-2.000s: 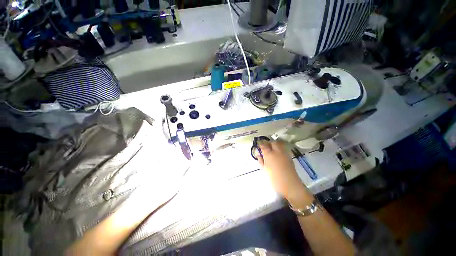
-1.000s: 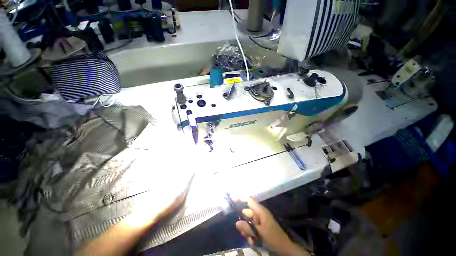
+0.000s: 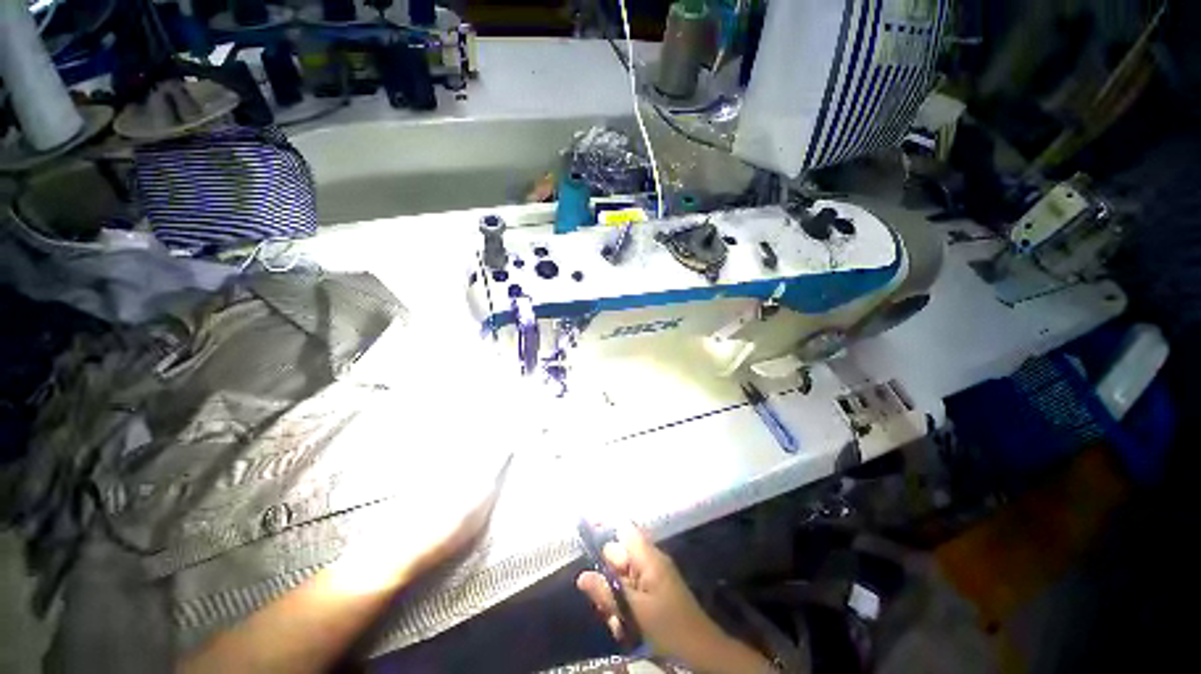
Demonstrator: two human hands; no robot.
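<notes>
The grey-brown striped garment piece (image 3: 316,454) spreads over the left of the table, bleached white under the lamp. My left hand (image 3: 448,520) lies on it; its fingers are lost in the glare, so I cannot tell its grip. My right hand (image 3: 648,590) holds small dark scissors (image 3: 606,560) at the table's front edge, right of the cloth, with the tips pointing up towards the glare. The white and blue sewing machine (image 3: 685,283) stands behind; its needle area (image 3: 547,375) is very bright.
A light blue pen-sized tool (image 3: 774,419) lies on the table under the machine arm. A striped pouch (image 3: 224,191) and a white thread cone (image 3: 40,92) stand at the left back. A tall striped bag (image 3: 850,86) is behind the machine. Another machine (image 3: 1054,217) stands far right.
My right hand has taken the scissors from under the machine arm and brought them to the table's front edge by the cloth. My left hand stays on the cloth.
</notes>
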